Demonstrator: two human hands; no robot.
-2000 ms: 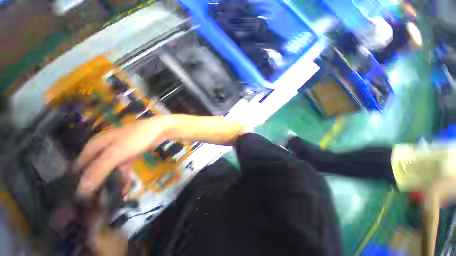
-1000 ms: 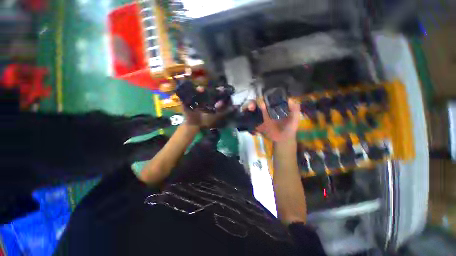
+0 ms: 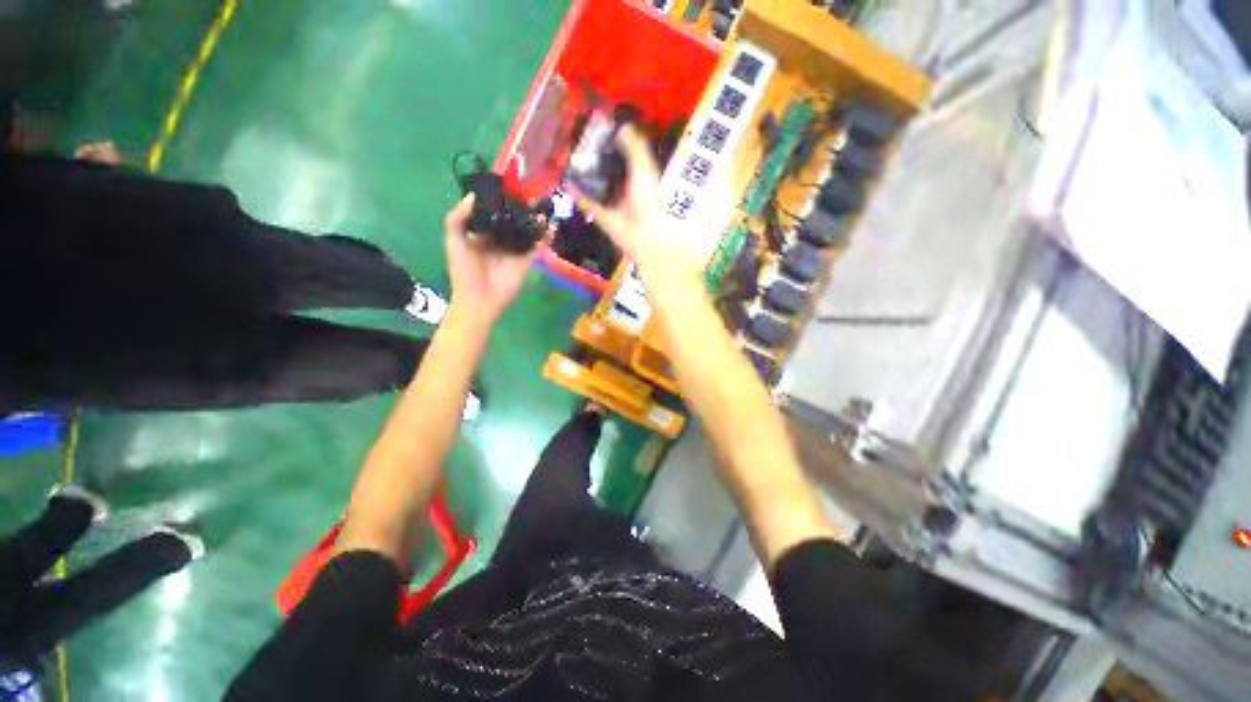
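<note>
My left hand (image 3: 487, 268) holds a bunch of black power adapters (image 3: 502, 217) with thin cords, left of the red bin (image 3: 659, 62). My right hand (image 3: 642, 213) holds another black adapter (image 3: 596, 162) over the bin, its fingers partly hiding it. More black adapters (image 3: 583, 244) lie in the bin. Beside the bin is the orange spare fixture (image 3: 844, 55). Its near white socket strip (image 3: 712, 135) shows bare black squares, and its far row holds several black adapters (image 3: 800, 261). A green circuit board (image 3: 777, 158) runs between the rows.
A grey metal machine surface (image 3: 892, 295) lies right of the fixture, with white papers (image 3: 1159, 178) and a black keyboard (image 3: 1183, 439) beyond. A red stool (image 3: 436, 555) stands on the green floor. People in dark clothes (image 3: 179, 288) are at the left.
The view has turned from the conveyor to the red bin and spare fixture. Both hands, holding adapters, are now at the bin. The conveyor fixture is out of view.
</note>
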